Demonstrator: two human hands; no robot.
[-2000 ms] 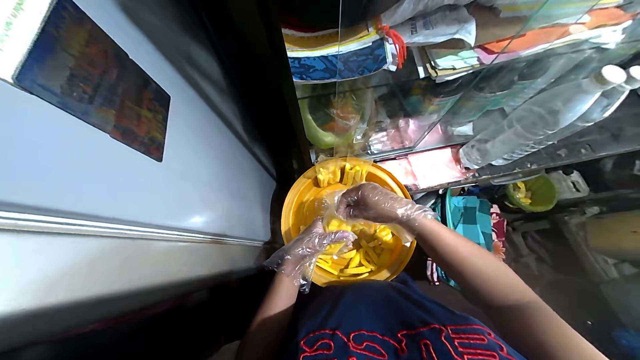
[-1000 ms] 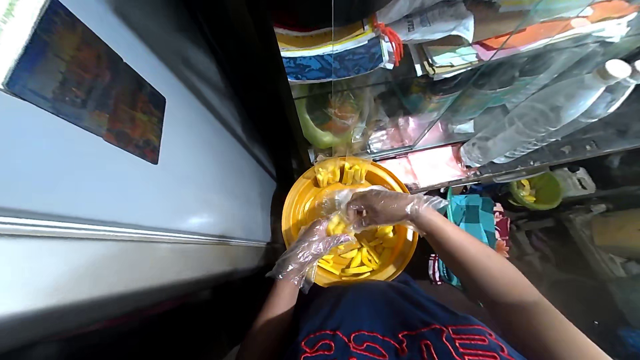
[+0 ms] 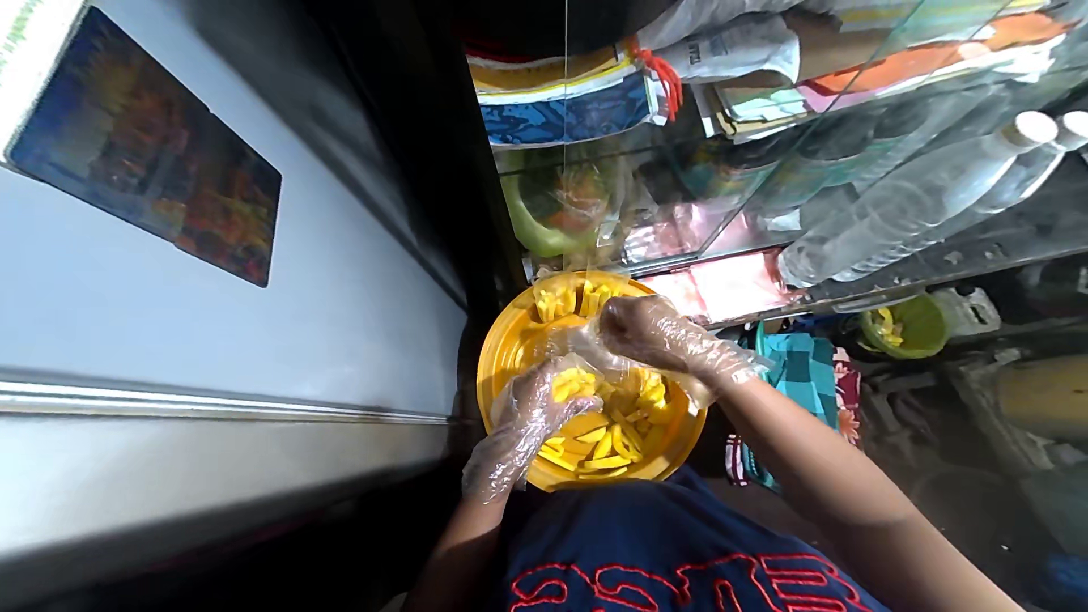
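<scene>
Both hands wear clear plastic gloves over a round yellow-orange basin (image 3: 501, 340). My left hand (image 3: 531, 404) cups a clear plastic bag (image 3: 575, 382) with yellow cut pieces in it. My right hand (image 3: 642, 330) is closed on the upper, gathered part of what looks like the same bag. Loose yellow strips (image 3: 608, 446), perhaps cut fruit, lie in the near part of the basin. Small filled bags (image 3: 557, 303) stand at its far edge, and another bunch of yellow pieces (image 3: 650, 388) lies at the right, below my right hand.
A pale refrigerator (image 3: 340, 255) flanks the left side. Beyond the basin stands a glass-fronted cabinet with pink plastic packs (image 3: 735, 285) on its ledge. Clear plastic bottles (image 3: 909, 204) are at the right, above a green bowl (image 3: 922, 327) and a teal checked cloth (image 3: 799, 370).
My hands, close together over the basin before, are now farther apart. My right hand has moved away from my left, and the yellow pieces in the bag show more plainly at my left fingers.
</scene>
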